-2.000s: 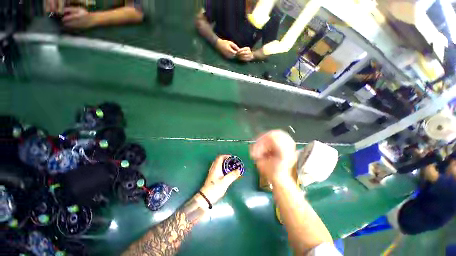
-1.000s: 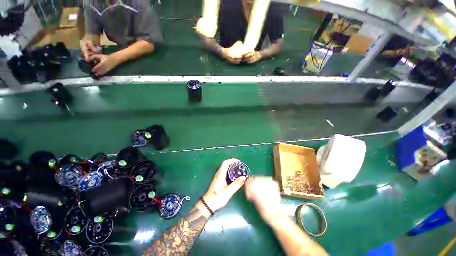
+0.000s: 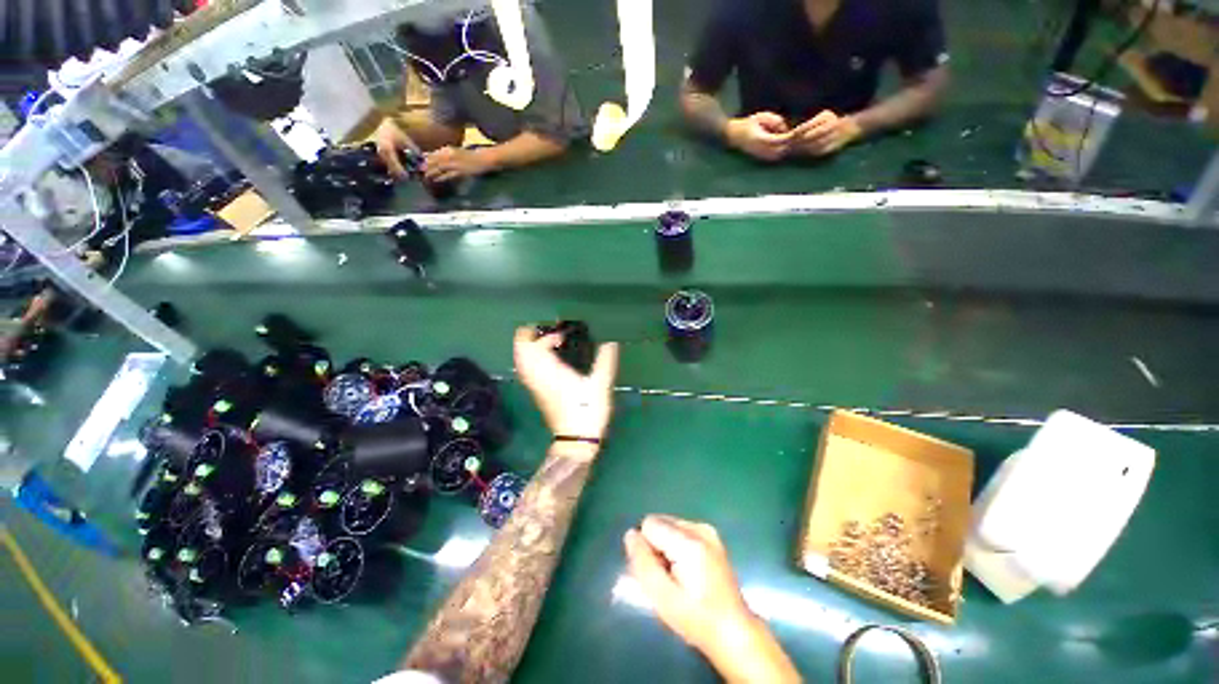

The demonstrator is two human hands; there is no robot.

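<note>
My left hand [image 3: 568, 388] reaches forward, fingers around a dark unit [image 3: 572, 345], just beyond the pale dividing line. My right hand [image 3: 682, 575] is low and nearer me, fingers curled; I cannot tell whether something small is in it. A black cylindrical unit [image 3: 690, 315] stands upright on the far strip, right of my left hand. Another black cylinder [image 3: 674, 241] stands behind it. The pile of black housings [image 3: 388, 448] with boards and green dots lies at left. A board [image 3: 501, 498] lies at the pile's right edge.
A tan cardboard tray [image 3: 825, 501] with small copper-coloured pieces is at right. A white container [image 3: 1069, 501] stands beside it, and a tan ring [image 3: 889, 633] is at the lower edge. A black housing [image 3: 412, 245] lies on the far strip. Two people sit opposite.
My left hand has moved forward from the near side and now has a dark unit from the pile side. A unit now stands on the far strip. The view has turned left.
</note>
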